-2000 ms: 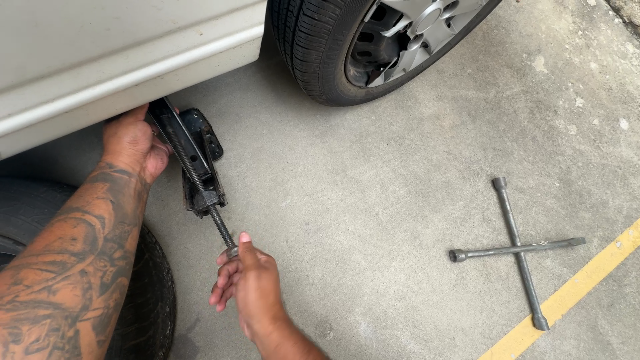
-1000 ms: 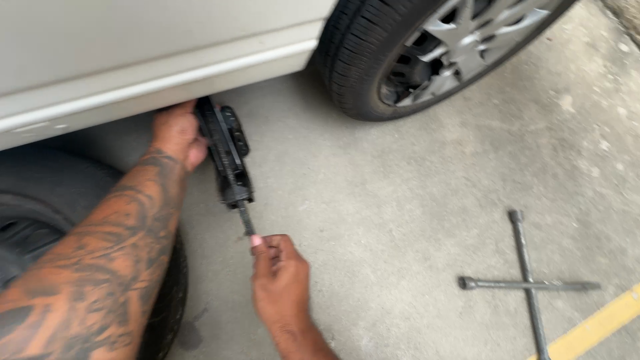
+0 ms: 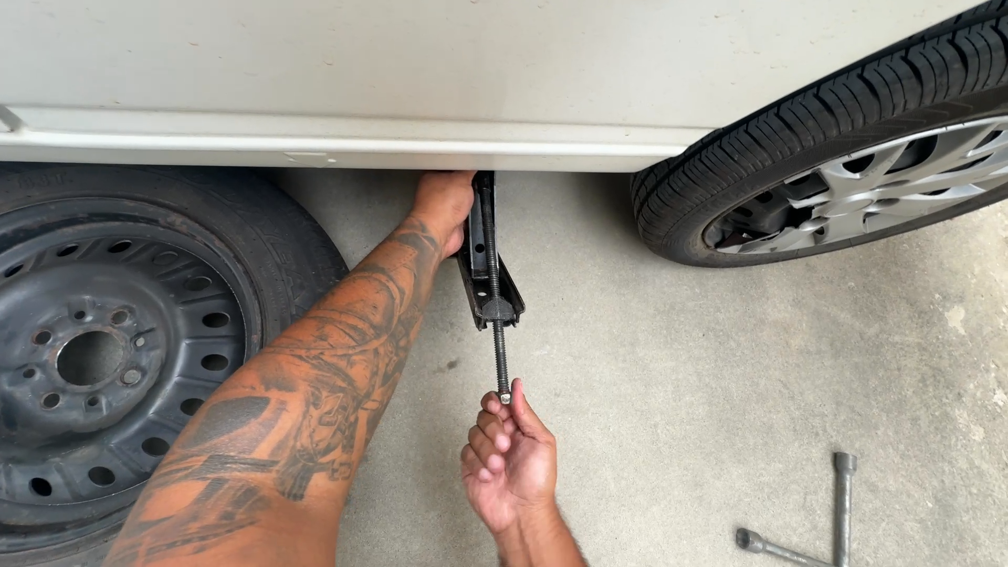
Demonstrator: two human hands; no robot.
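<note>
A black scissor jack (image 3: pixel 482 260) lies on the concrete, its far end hidden beneath the sill of a white car (image 3: pixel 472 146). My left hand (image 3: pixel 443 206) grips the jack's body from the left side, its fingertips hidden behind the metal and under the sill. The jack's threaded screw rod (image 3: pixel 501 354) points toward me. At the near end of that rod, my right hand (image 3: pixel 512 457) pinches the tip between thumb and forefinger, palm turned up and the other fingers curled.
A spare wheel with a black steel rim (image 3: pixel 181 315) lies at the left, partly under the car. The car's mounted wheel (image 3: pixel 819 173) stands at upper right. A four-way lug wrench (image 3: pixel 843 504) rests on the concrete at lower right, partly out of view.
My right hand has turned from back up to palm up at the rod's end. My left hand stays on the jack. The view has swung, showing more of the spare wheel.
</note>
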